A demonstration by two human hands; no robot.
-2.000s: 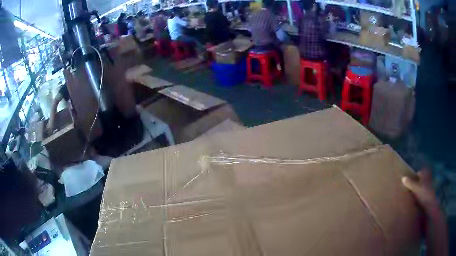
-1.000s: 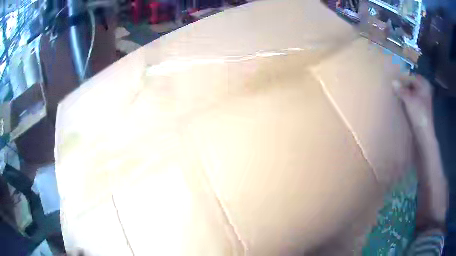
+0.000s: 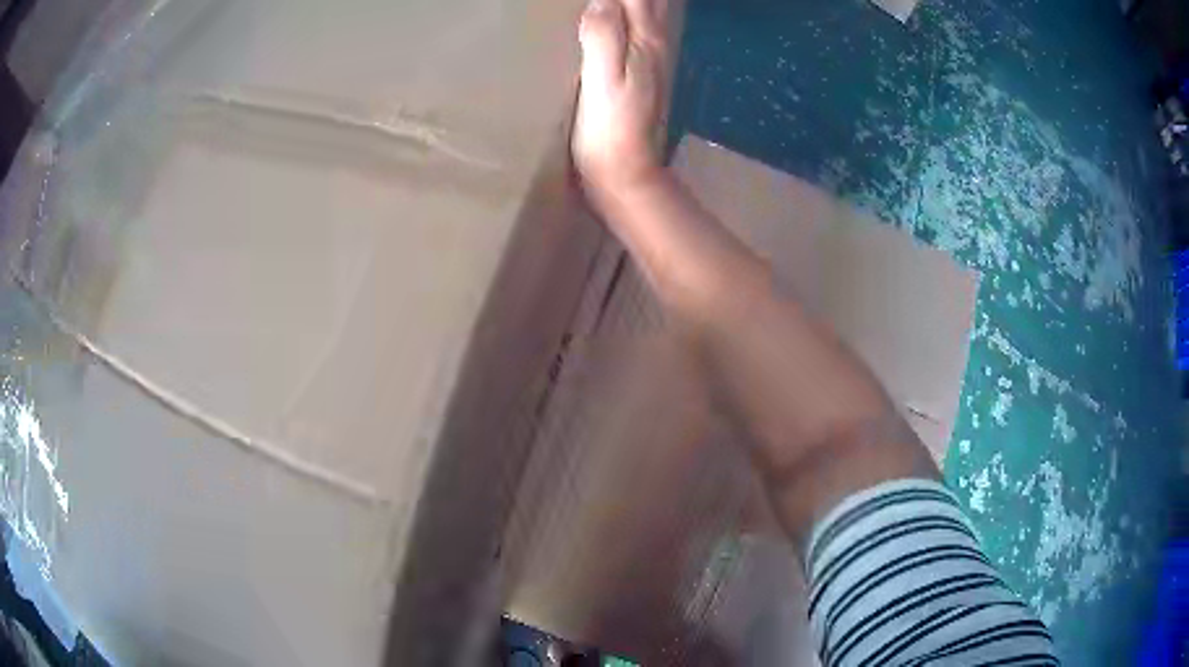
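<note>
A large flattened carton point(image 3: 300, 287) with creases and tape strips fills the left and middle of the view. My right hand point(image 3: 621, 98) is pressed against its right edge near the top, the thumb on the near face. The bare forearm and striped sleeve reach down to the bottom right. My left hand is not in view. Behind the carton's edge stands a brown cardboard surface point(image 3: 639, 456) with dark marks, partly hidden by my arm.
A flat tan cardboard piece point(image 3: 835, 274) lies on the worn green floor point(image 3: 1069, 391) right of the carton. Blue objects point(image 3: 1177, 573) show at the far right edge. Small dark items point(image 3: 548, 648) are at the bottom middle.
The view has turned down to the floor. The carton now fills the left side, and its right edge and my right hand have moved to the upper middle. The seated workers are out of view.
</note>
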